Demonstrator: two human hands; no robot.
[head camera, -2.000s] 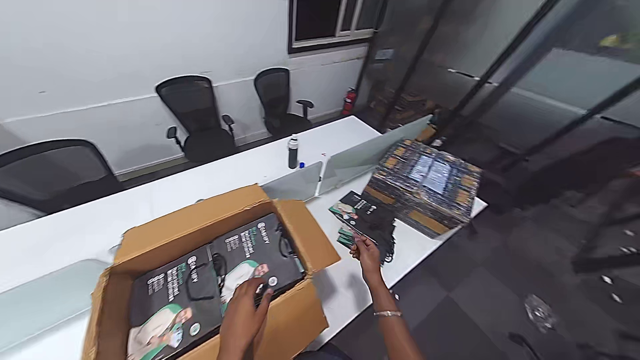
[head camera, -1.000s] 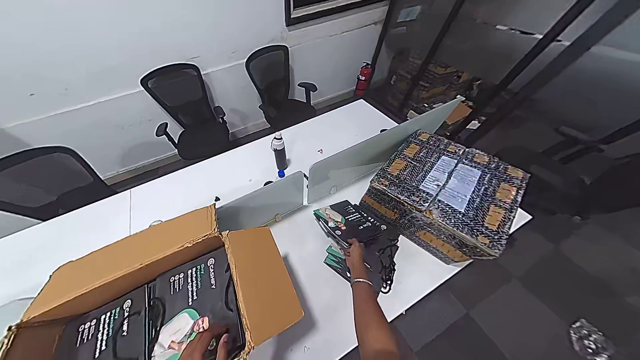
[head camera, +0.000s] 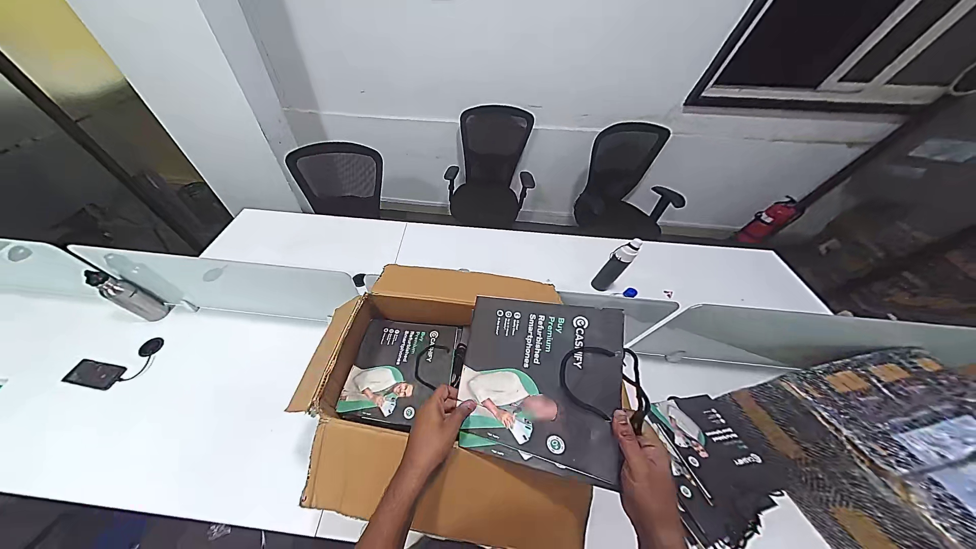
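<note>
Both hands hold a black printed paper carry bag (head camera: 507, 366) with black cord handles, tilted above the right part of an open cardboard box (head camera: 381, 465). My left hand (head camera: 438, 427) grips its lower left edge; my right hand (head camera: 644, 465) grips its right edge near the handle. More than one bag may be in the hold, as edges show beneath. Inside the box, at the left, lie similar bags (head camera: 396, 370) with a cord handle on top. Right of the box, a stack of black bags (head camera: 709, 457) lies on the white desk, partly behind my right hand.
A taped, patterned carton (head camera: 862, 435) stands at the right. Glass partitions (head camera: 252, 282) run behind the box. A dark bottle (head camera: 616, 267) and a blue cap (head camera: 630, 292) are on the far desk (head camera: 488, 248). At left are a steel bottle (head camera: 133, 296) and a small black device (head camera: 95, 374).
My right hand has left the stack beside the patterned carton and now grips a bag above the box. My left hand, earlier in the box, holds the same bag. The view has swung left.
</note>
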